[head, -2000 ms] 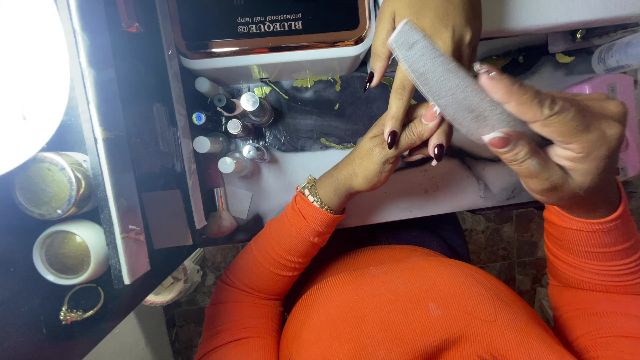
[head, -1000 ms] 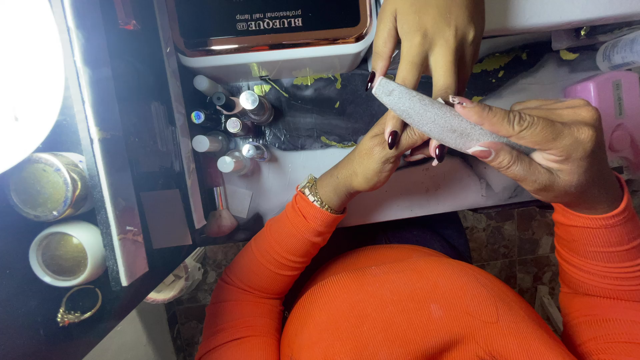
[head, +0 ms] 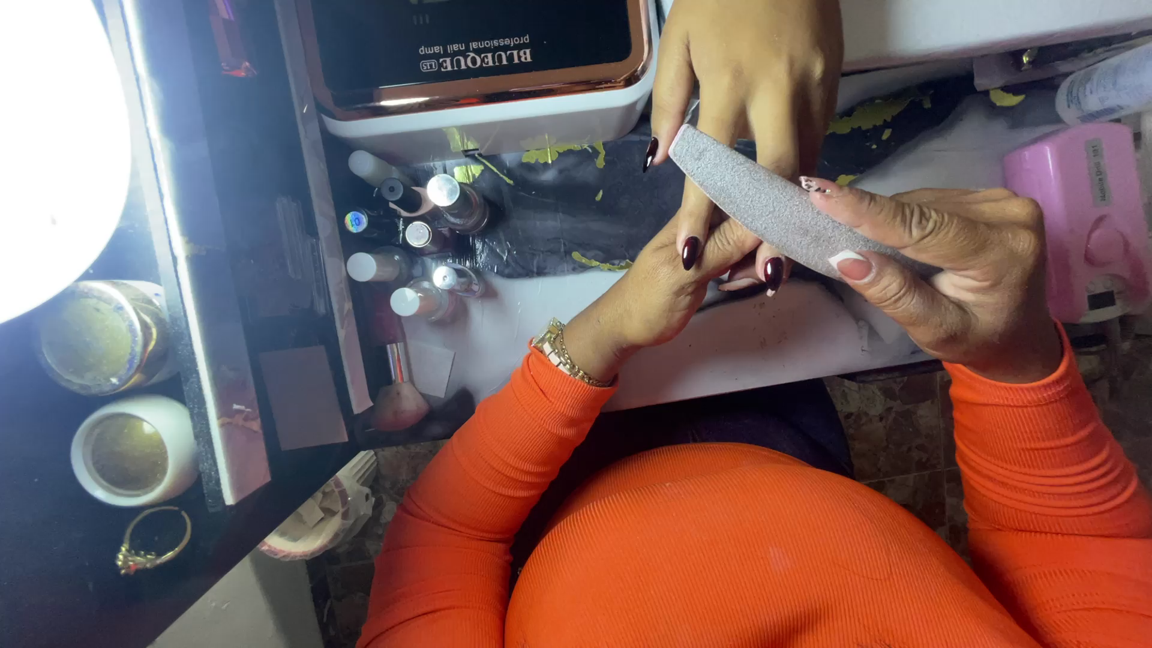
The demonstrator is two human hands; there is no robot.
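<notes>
My right hand [head: 954, 261] grips a grey nail file [head: 774, 202] between thumb and fingers. The file slants across the fingers of another person's hand [head: 765, 81], which reaches in from the top with dark red polished nails. My left hand [head: 657, 279], with a gold watch [head: 562, 351] at the wrist, holds that person's fingers from below; my left fingertips are partly hidden behind them. Whether the file touches a nail cannot be told.
A nail lamp [head: 486, 90] stands at the top, with several polish bottles [head: 459, 205] and a brush [head: 400, 405] nearby. A pink device [head: 1080, 220] sits at the right. Jars [head: 135, 450], a gold ring [head: 153, 540] and a bright round light [head: 54, 153] are at the left.
Two seconds ago the file was raised at a steeper slant; my right hand has since lowered and tilted it flatter. My left hand has stayed in about the same place.
</notes>
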